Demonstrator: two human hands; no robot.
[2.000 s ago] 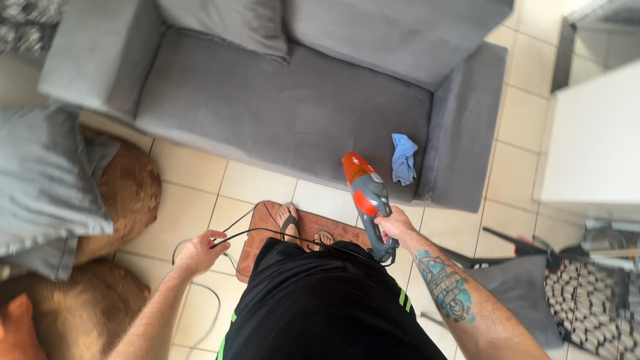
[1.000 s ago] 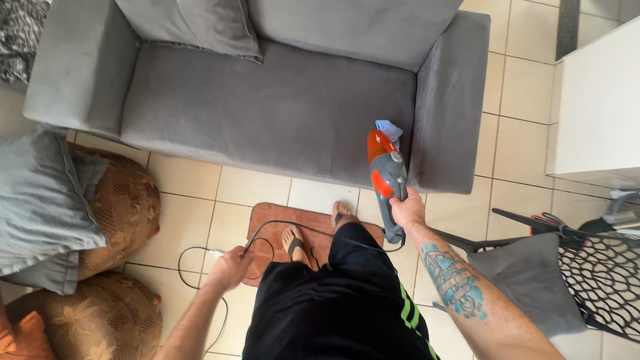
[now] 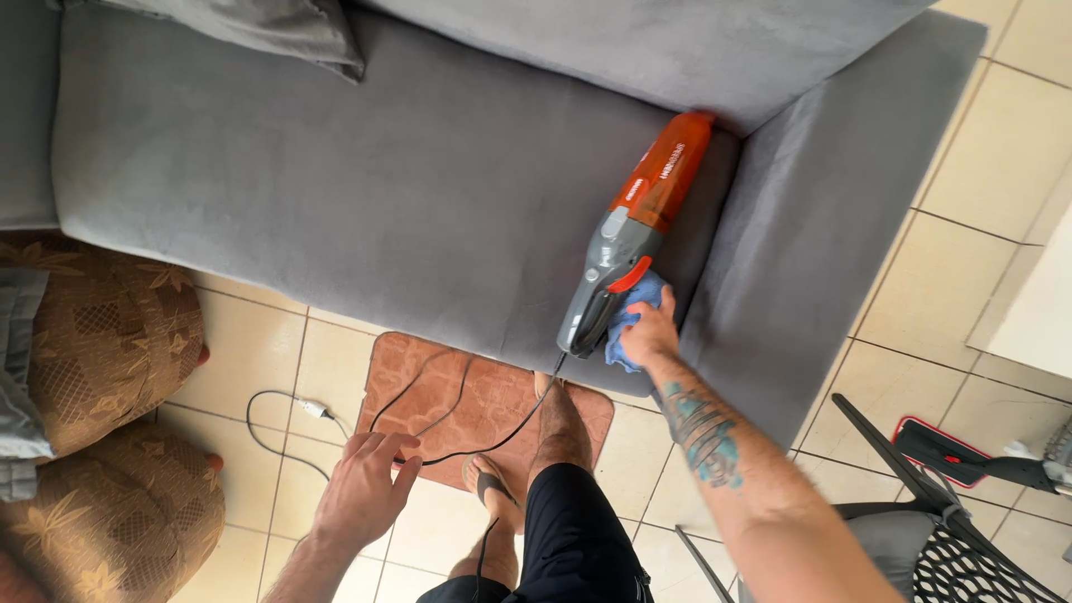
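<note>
An orange and grey handheld vacuum cleaner (image 3: 636, 226) lies on the seat of a grey sofa (image 3: 402, 184), its nozzle at the rear right corner. Just right of its handle, my right hand (image 3: 653, 331) grips a crumpled blue cloth (image 3: 626, 322), some of which is hidden under the fingers and beside the vacuum. The black power cord (image 3: 511, 435) runs from the vacuum's rear end down to my left hand (image 3: 368, 481), which holds it between thumb and fingers above the floor. More of the cord loops over a reddish-brown mat (image 3: 502, 381).
Two brown patterned poufs (image 3: 109, 335) stand at the left, with grey fabric on one. A cord connector (image 3: 312, 408) lies on the floor tiles. At lower right are a chair with black netting (image 3: 971, 561) and a red-edged floor-cleaning head (image 3: 938, 450). My feet are by the mat.
The vacuum has moved from in front of the sofa's edge to the seat's rear right corner. My right hand has gone from the vacuum's handle to the blue cloth. The view is closer to the sofa.
</note>
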